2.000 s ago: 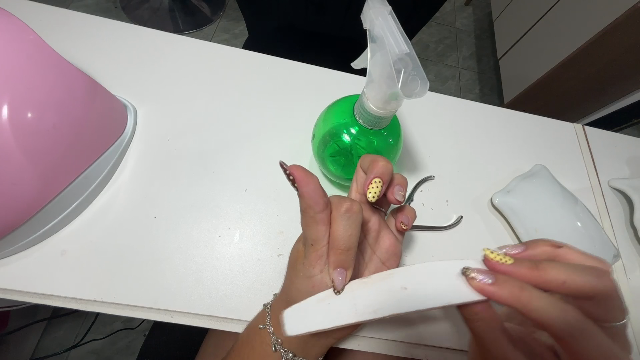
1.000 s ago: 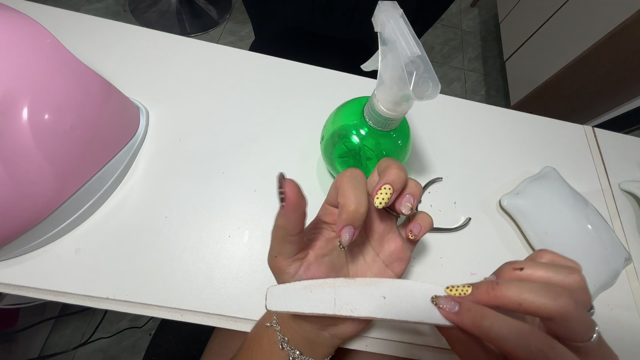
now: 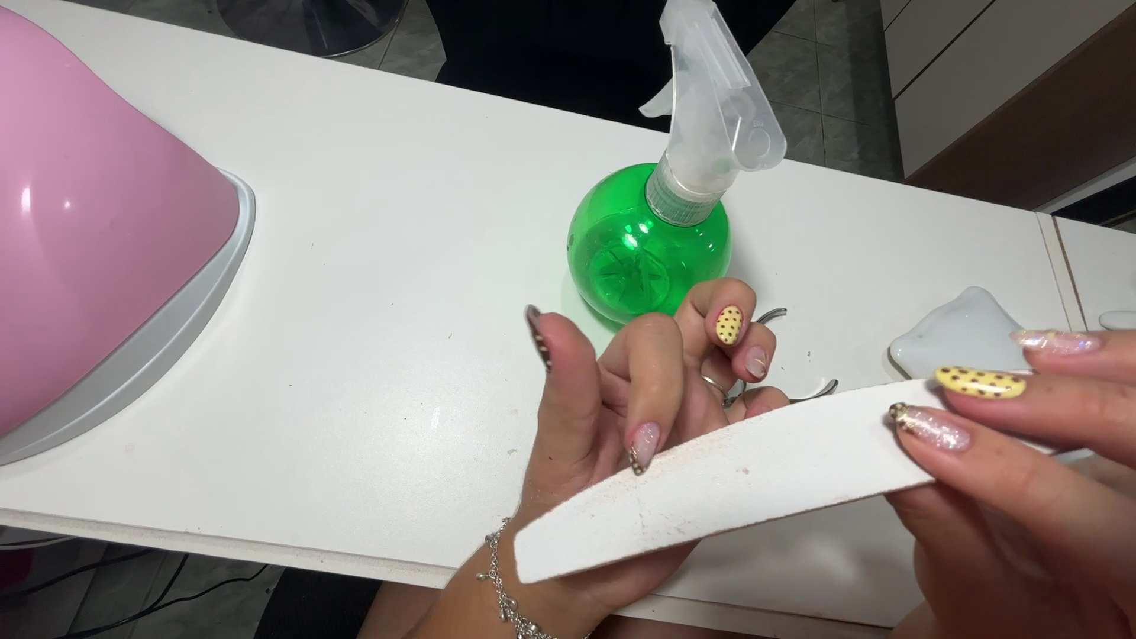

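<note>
My right hand [image 3: 1012, 444] grips a white half-moon nail file [image 3: 745, 479] by its right end, between thumb and fingers. The file crosses in front of my left palm, close to the tip of a bent finger. My left hand [image 3: 630, 399] is palm up with fingers curled and thumb raised, holding nothing that I can see; a silver charm bracelet [image 3: 501, 577] circles its wrist. The painted nails show glitter, yellow with dark dots, and dark tips. Behind the left fingers lie metal nippers [image 3: 821, 390], mostly hidden. A green spray bottle [image 3: 648, 248] stands just beyond that hand.
A pink nail lamp [image 3: 106, 222] with a pale base sits at the left of the white table [image 3: 355, 311]. A white ceramic dish [image 3: 958, 333] lies at the right, partly behind my right hand. Cables [image 3: 160, 586] hang below the table's near edge.
The file was lower and nearly level across my left wrist one second ago; now it slants up to the right, nearer the bent finger. My right hand has moved up with it.
</note>
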